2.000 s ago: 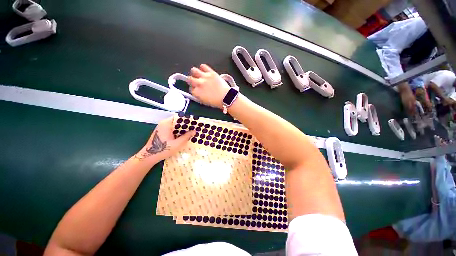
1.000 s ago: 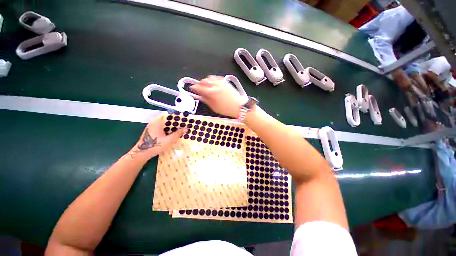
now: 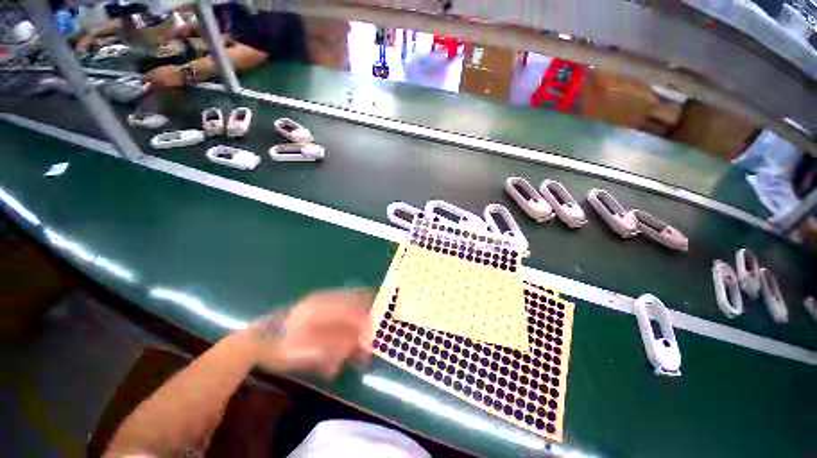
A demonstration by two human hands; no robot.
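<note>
My left hand (image 3: 324,333) is blurred at the left edge of the pad sheets; whether it holds anything is unclear. My right hand is out of view. A tan pad sheet (image 3: 479,380) with rows of black dots lies on the green ledge. Over it lies another dotted sheet with yellowish backing paper (image 3: 461,300) folded across its lower part. Its top edge overlaps the belt rail and partly hides white housings (image 3: 506,224) just behind it. One set-aside housing (image 3: 658,333) lies on the ledge to the right.
More housings lie on the dark belt, in groups at the left (image 3: 233,157) and right (image 3: 611,213). A pale rail (image 3: 296,206) divides ledge and belt. An upright metal post (image 3: 90,89) stands at the left. Another person's hand (image 3: 167,77) is at the far left.
The view has swung left. My left hand has come off the sheet's top and is now at its left side. My right hand has left the housings and the picture.
</note>
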